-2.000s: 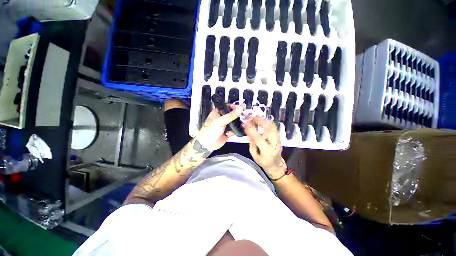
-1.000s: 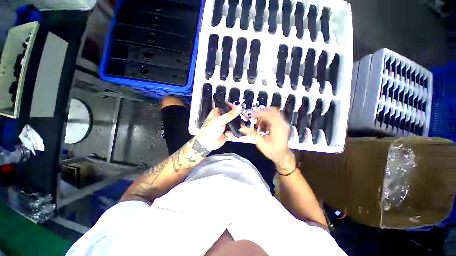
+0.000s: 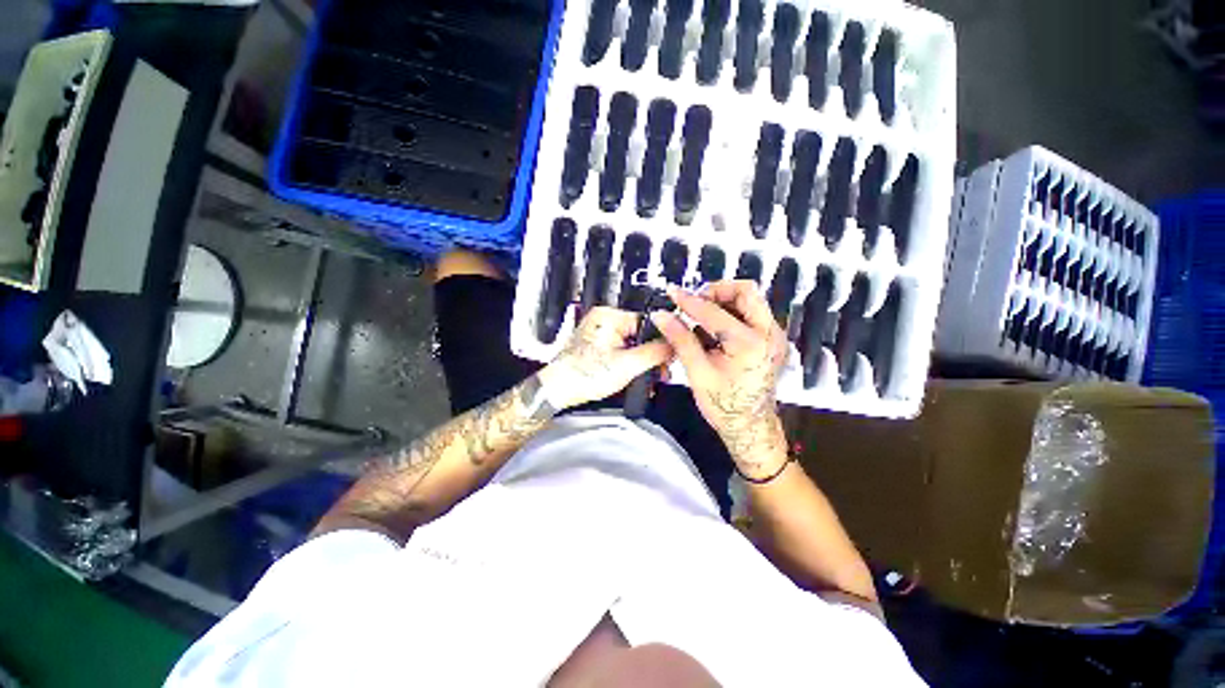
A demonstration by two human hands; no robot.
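Note:
The white foam tray (image 3: 732,168) lies in front of me, with three rows of slots holding dark slim units. My left hand (image 3: 605,360) grips one black unit (image 3: 642,383) near the tray's front edge, roughly upright in the picture. My right hand (image 3: 732,343) has its fingertips at the upper end of that unit, touching it. Small pale rings (image 3: 649,278) lie in a loose cluster on the tray just beyond my fingers. Whether a ring is between my right fingertips is too small to tell.
A blue crate (image 3: 521,175) with dark contents stands left of the tray. A cream parts bin (image 3: 83,101) and a crumpled white cloth (image 3: 78,352) lie on the left bench. Stacked foam trays (image 3: 987,269) and a brown carton (image 3: 974,491) are at right.
The held unit has turned from slanted to nearly upright in the picture. My right hand has moved from the ring cluster to the unit's upper end, close to my left fingers.

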